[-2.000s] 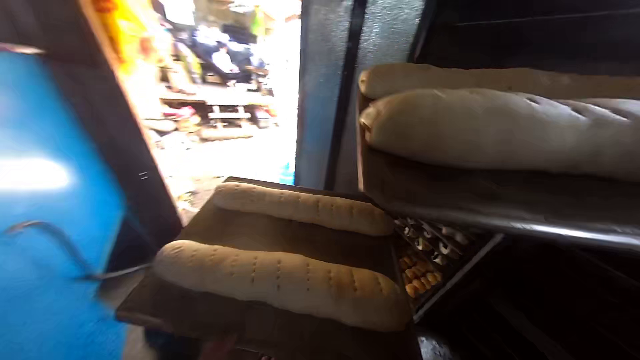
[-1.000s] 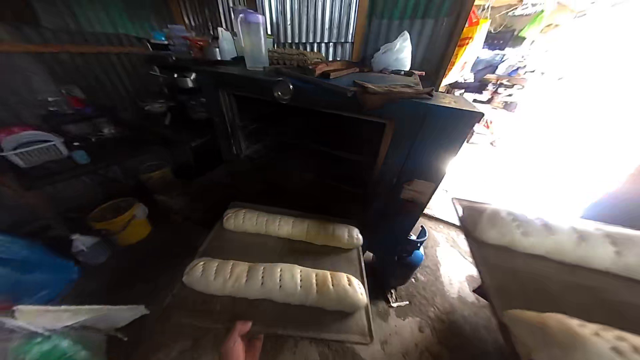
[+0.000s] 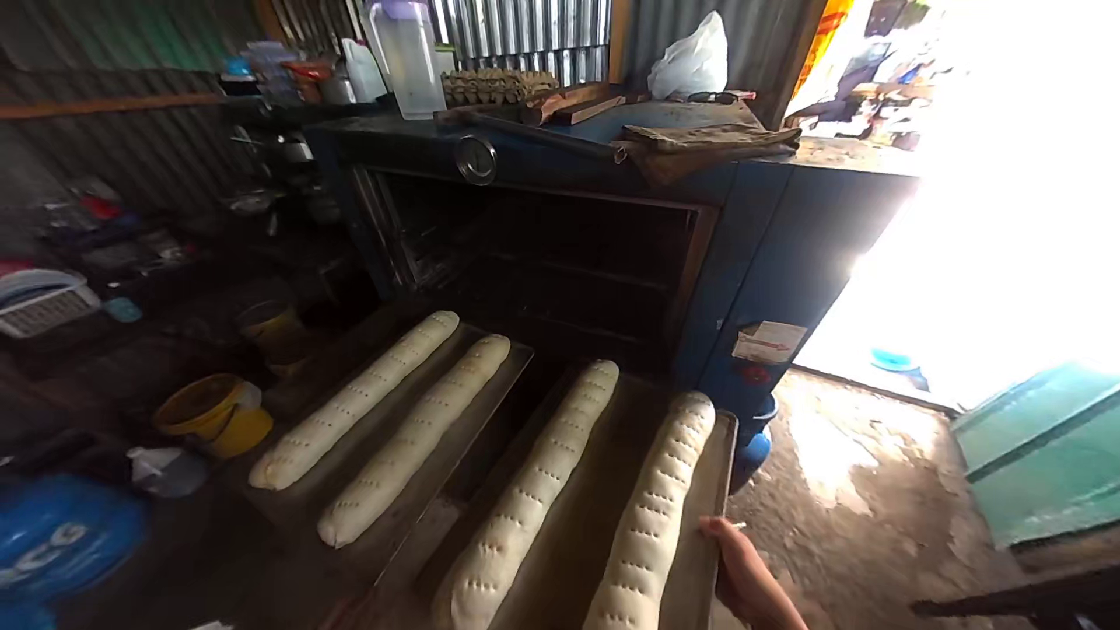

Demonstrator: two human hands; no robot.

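My right hand [image 3: 752, 577] grips the right rim of a dark metal baking tray [image 3: 582, 516] at the lower centre, thumb on top. Two long, pale dough loaves [image 3: 652, 516] with rows of small holes lie along it. To its left is a second baking tray [image 3: 411, 472] with two similar dough loaves [image 3: 420, 437]. My left hand [image 3: 350, 612] is a dim shape at the bottom edge beside the trays; its fingers and hold are unclear. Beyond both trays, the dark chamber of a blue metal oven [image 3: 542, 254] stands uncovered, with a round dial gauge [image 3: 476, 160] above it.
A plastic pitcher [image 3: 409, 66], egg trays [image 3: 499, 86], wood pieces [image 3: 582, 103] and a white plastic bag [image 3: 693, 61] are on the oven top. A yellow bucket [image 3: 214, 416] stands left on the floor. A blue container [image 3: 752, 451] is by the oven's right side; a bright doorway lies beyond.
The loaves lay crosswise in the view a second ago; now both trays point lengthwise at the oven, side by side. My right hand now shows on the right tray's rim. The view has moved closer to the oven.
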